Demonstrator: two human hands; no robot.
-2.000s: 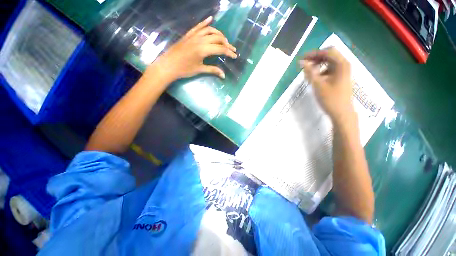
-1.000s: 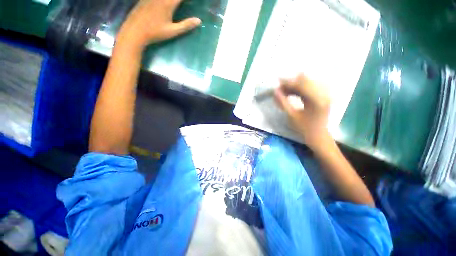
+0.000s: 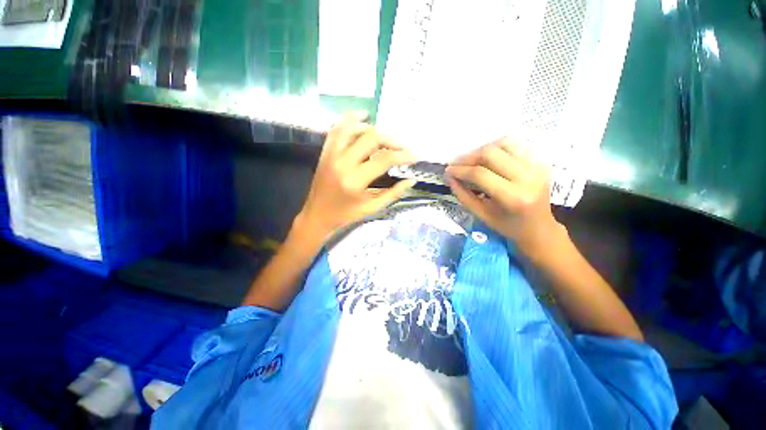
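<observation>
A large white panel (image 3: 487, 92) with a dotted grey band lies on the green bench, its near end at the bench's front edge. A small black adhesive pad (image 3: 430, 173) is at that near edge, between my hands. My left hand (image 3: 357, 172) pinches at the pad's left end. My right hand (image 3: 504, 185) pinches at its right end. The fingertips hide the pad's ends. A narrow white strip (image 3: 348, 50) lies left of the panel.
Dark pad sheets (image 3: 139, 46) and clear film lie on the left of the bench. A framed panel (image 3: 34, 21) is at far left. Thin dark tweezers (image 3: 683, 126) lie at right. A blue bin (image 3: 97, 193) with pale sheets stands below left. White rolls (image 3: 160, 392) are at lower left.
My left hand has left the sheets at left and come to the panel's near edge. My right hand has moved down from the panel's upper part to that edge. The view has shifted.
</observation>
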